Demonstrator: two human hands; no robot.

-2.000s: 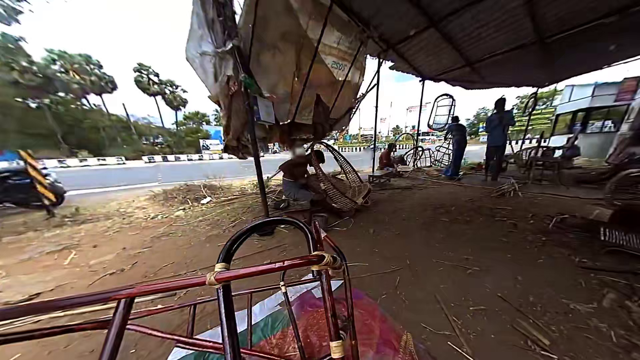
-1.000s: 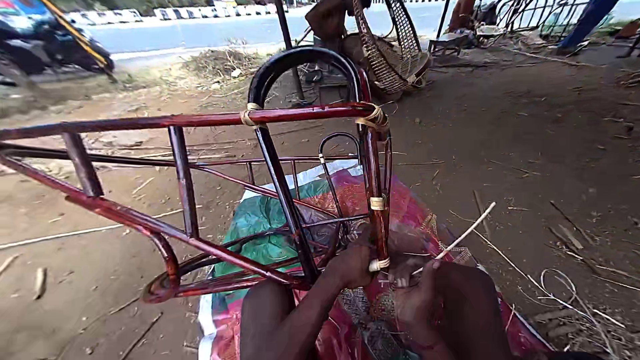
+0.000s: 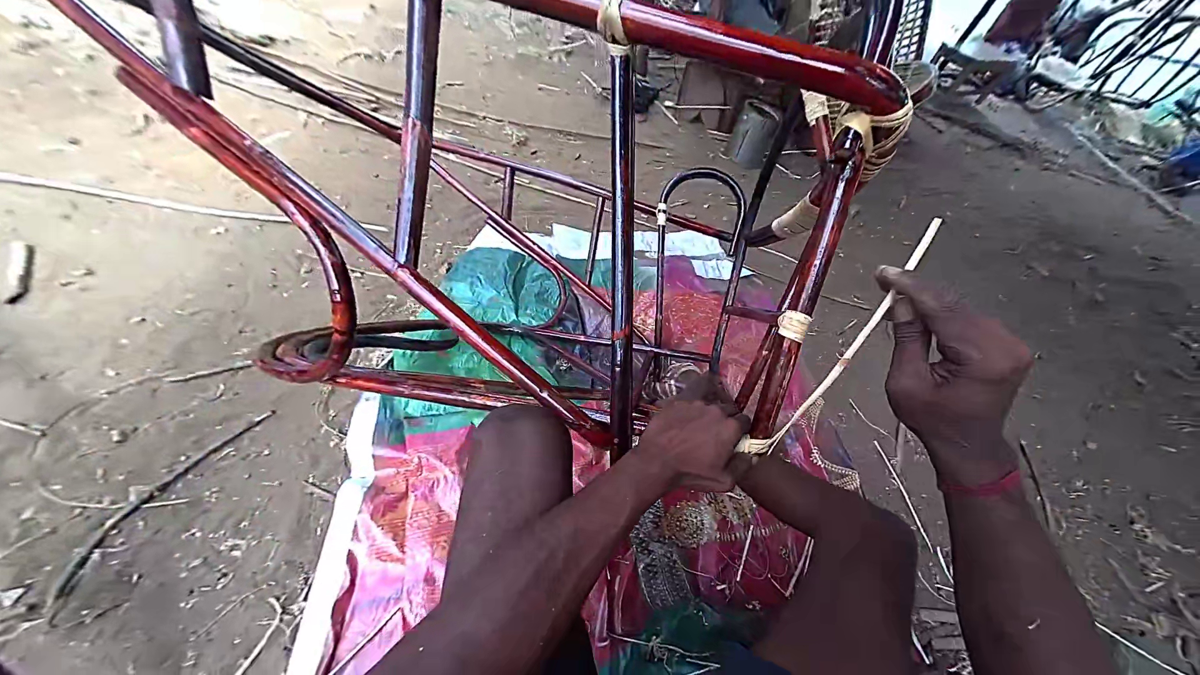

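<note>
A glossy dark-red cane chair frame [image 3: 431, 291] stands over my knees. My left hand [image 3: 698, 431] grips the lower end of one of its poles, beside a pale cane binding [image 3: 755, 446]. From that binding a pale cane strip [image 3: 848, 352] runs up to the right, and my right hand [image 3: 956, 361] pinches it near its upper end between thumb and fingers. A finished-looking cane wrap [image 3: 795, 325] circles the poles higher up. Another binding [image 3: 872, 131] holds the upper corner joint. The fingertips of my left hand are partly hidden behind the pole and knuckles.
A pink and green cloth [image 3: 403, 534] with a pale edge lies under the frame and my legs. Sticks [image 3: 150, 506] and cane scraps are scattered on the dirt ground. A grey metal container [image 3: 753, 134] stands behind the frame, with more cane frames [image 3: 1139, 52] at the far right.
My right hand has moved up and right, away from the lower binding, with the cane strip in its fingers. My left hand remains by the pole's lower end. The view has tilted down.
</note>
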